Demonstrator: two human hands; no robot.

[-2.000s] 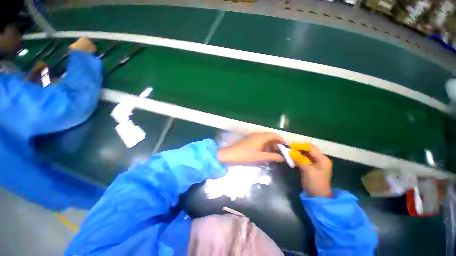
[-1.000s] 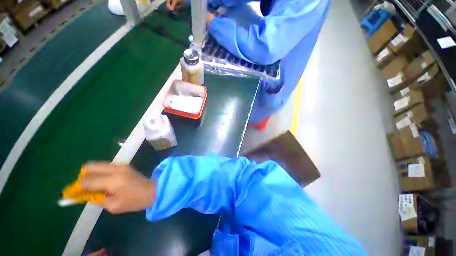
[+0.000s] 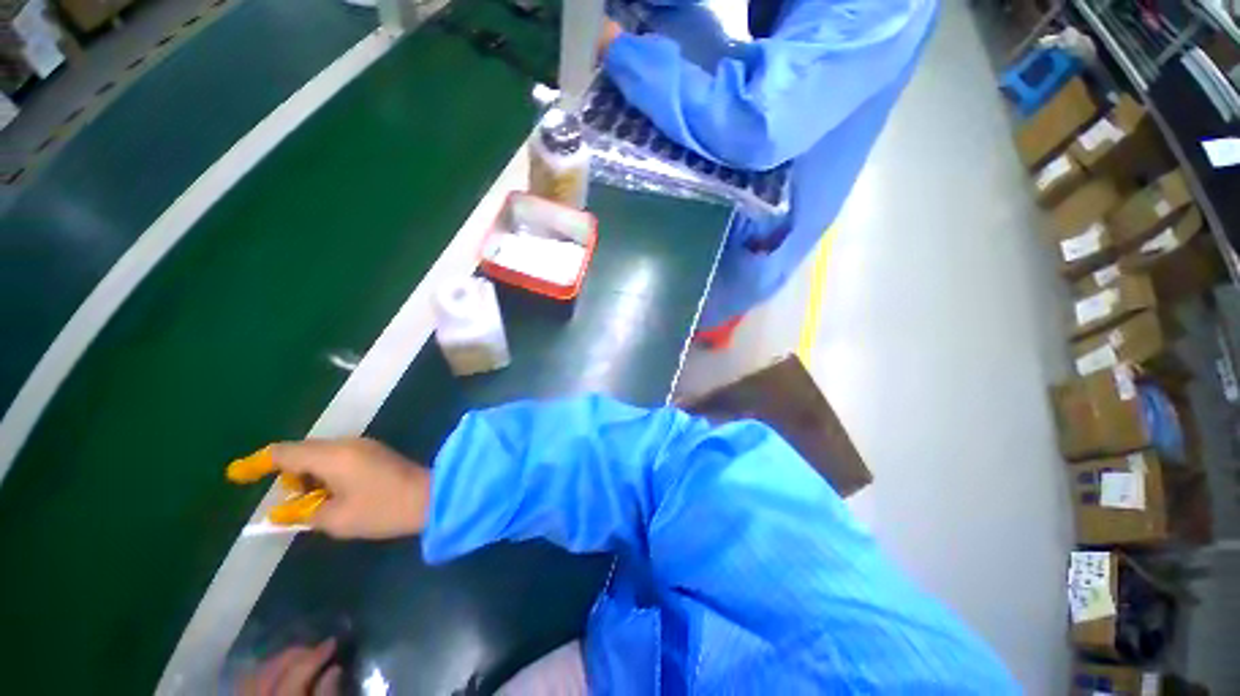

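My right hand (image 3: 365,490) reaches from the right over the near white rail. Its fingers hold a yellow hand tool (image 3: 299,509); two separate yellow parts show at the fingertips, with a thin white strip under the lower one. Whether the yellow parts are held or worn is hard to tell. My left hand (image 3: 293,669) is low at the bottom edge, blurred and mostly cut off; what it holds is hidden. The green conveyor belt (image 3: 204,367) runs beyond the rail (image 3: 394,347), with a small pale mark on it.
On the bench (image 3: 639,340) stand a white carton or bottle (image 3: 471,326), a red tray (image 3: 582,258) with white contents, and a bottle (image 3: 559,170). A post, a blister tray (image 3: 680,163) and a person in blue are behind. A brown carton (image 3: 789,415) lies beyond the bench edge.
The view has swung from the belt and left neighbour toward the right bench end. Since one second ago, my right hand is slightly further right, and more of my left hand shows.
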